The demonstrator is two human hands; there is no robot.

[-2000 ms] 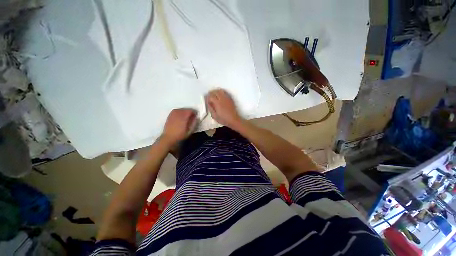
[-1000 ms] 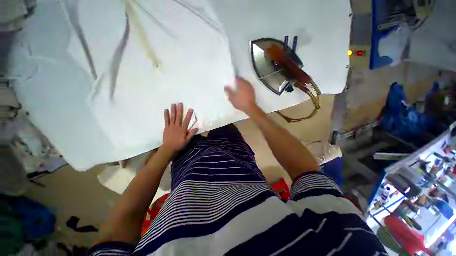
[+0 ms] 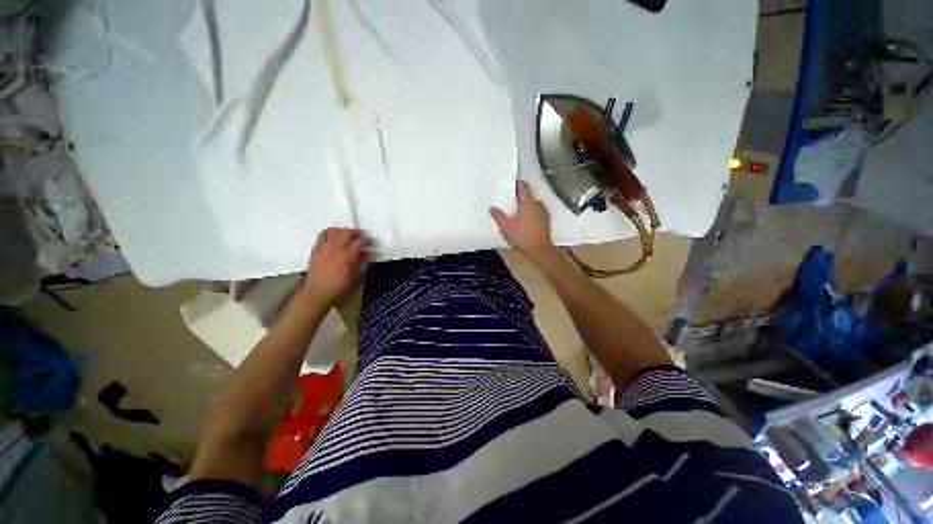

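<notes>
A white garment piece [image 3: 440, 143] lies on the white-covered table, with soft folds at the upper left and a cream strip [image 3: 331, 56] at its upper middle. My left hand [image 3: 339, 261] is at the cloth's near edge with its fingers curled; whether it grips the cloth cannot be told. My right hand [image 3: 526, 220] rests at the right edge of the cloth, thumb and finger apart. The steam iron [image 3: 583, 151] stands to the right of my right hand, silver soleplate to the left, brown-orange handle to the right.
The tan-gold hose [image 3: 647, 230] curls from the iron past the near table edge [image 3: 680, 227]. Two dark prongs [image 3: 618, 115] stand beside the iron. A dark object [image 3: 649, 4] is cut off at the top. A red plastic item [image 3: 304, 418] is on the floor.
My hands have moved apart from the near middle of the cloth. My right hand has gone right to the cloth's side edge. My left hand was flat with fingers spread and is now curled.
</notes>
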